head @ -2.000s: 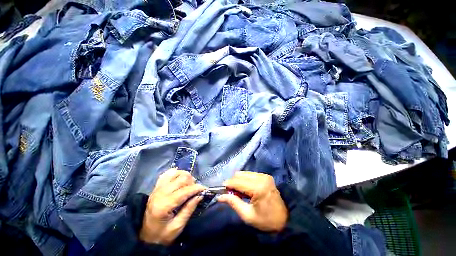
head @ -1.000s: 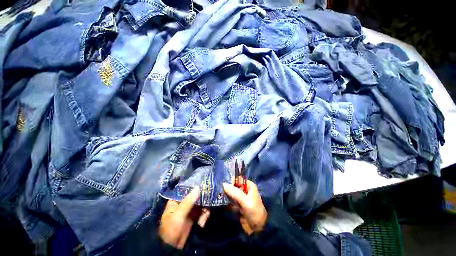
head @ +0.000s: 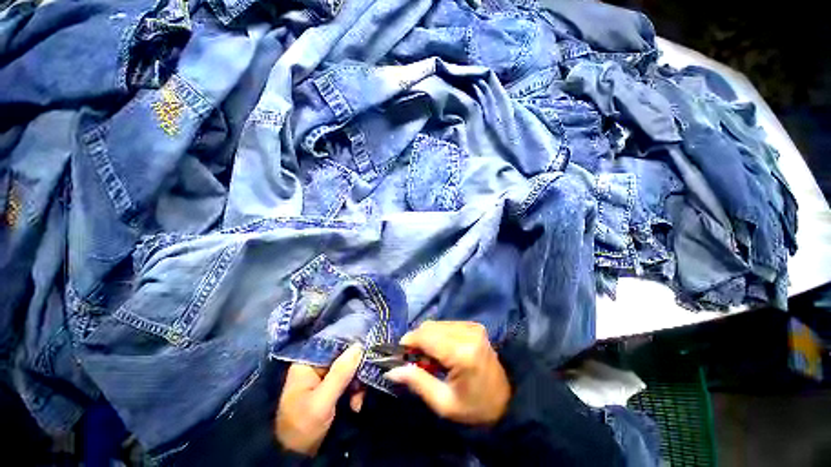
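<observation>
A blue denim garment with doubled golden stitching lies at the near edge, its stitched end bunched up. My left hand pinches its stitched edge between thumb and fingers. My right hand holds small thread snips with a red grip. Their short metal blades point left and touch or nearly touch the stitched edge beside my left thumb. Whether the blades are closed on a thread cannot be told.
A large heap of crumpled denim covers the white table, whose curved edge shows at right. Yellow embroidery shows at left. A green lattice crate and a crumpled white cloth are below the table at right.
The garment's stitched part has been turned and curled in my left hand. The snips swung from pointing up to pointing left, with the blades now at the seam.
</observation>
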